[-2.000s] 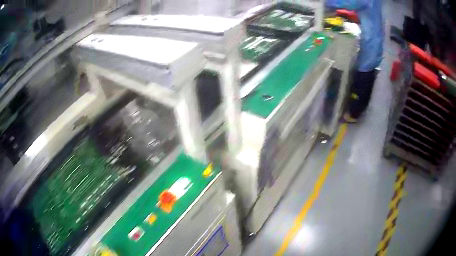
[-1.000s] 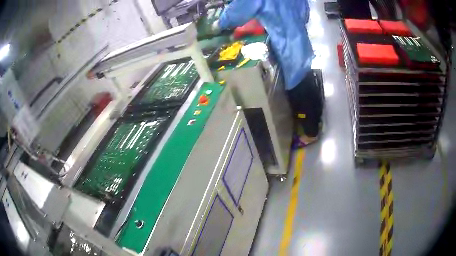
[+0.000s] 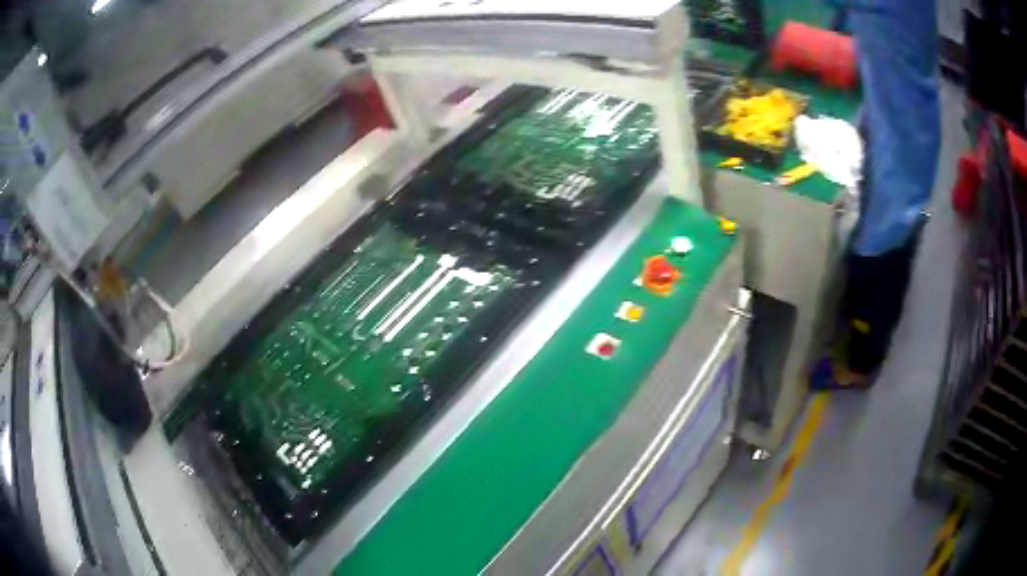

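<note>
A large green printed circuit board (image 3: pixel 338 349) with white rows and pads lies in a black carrier (image 3: pixel 451 394) on the conveyor, nearest in front of me. A second green circuit board (image 3: pixel 552 152) lies in a carrier farther along, partly under a white hood (image 3: pixel 518 34). Neither of my hands is in the picture.
A green panel (image 3: pixel 507 450) with a red emergency stop (image 3: pixel 661 275) and small buttons runs along the conveyor's right side. Beyond are a tray of yellow pieces (image 3: pixel 760 116), a white cloth (image 3: pixel 831 146) and a person in blue (image 3: pixel 895 124). A rack trolley (image 3: pixel 985 383) stands at the right.
The view has moved closer to the two boards on the conveyor. The boards, button panel and yellow pieces appear larger, and the rack trolley has shifted to the right edge.
</note>
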